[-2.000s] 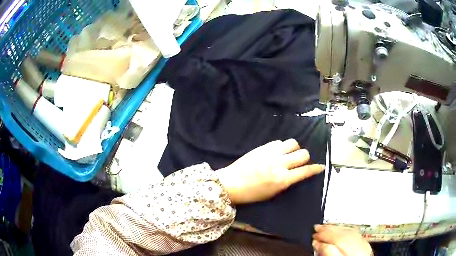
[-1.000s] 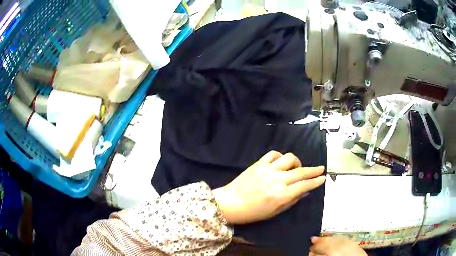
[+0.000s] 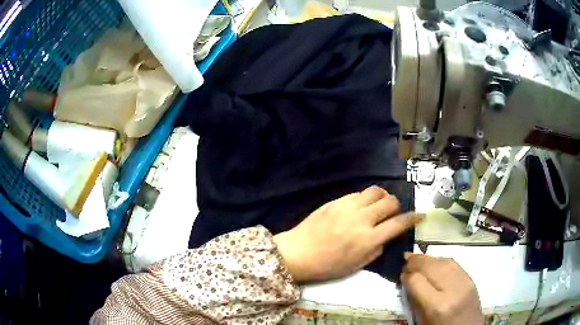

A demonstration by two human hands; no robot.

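Note:
A black garment panel lies on the table left of the needle area, its right edge running down from the presser foot. My left hand rests on it palm down, index fingertip just past its right edge, fingers slightly spread. My right hand is at the panel's lower right corner, thumb and fingers pinched on the edge. A white tape hangs below, beside my right fingers. The off-white sewing machine head stands at right.
A blue basket with white and tan tubes and beige material stands at left, a white roll over its edge. Right of the needle lie dark-red snips, a white tape loop and a black device with a cable.
The panel's lower edge has moved up toward the needle. My right hand has moved up and shows more fully. The light gap by the needle on the cloth no longer shows.

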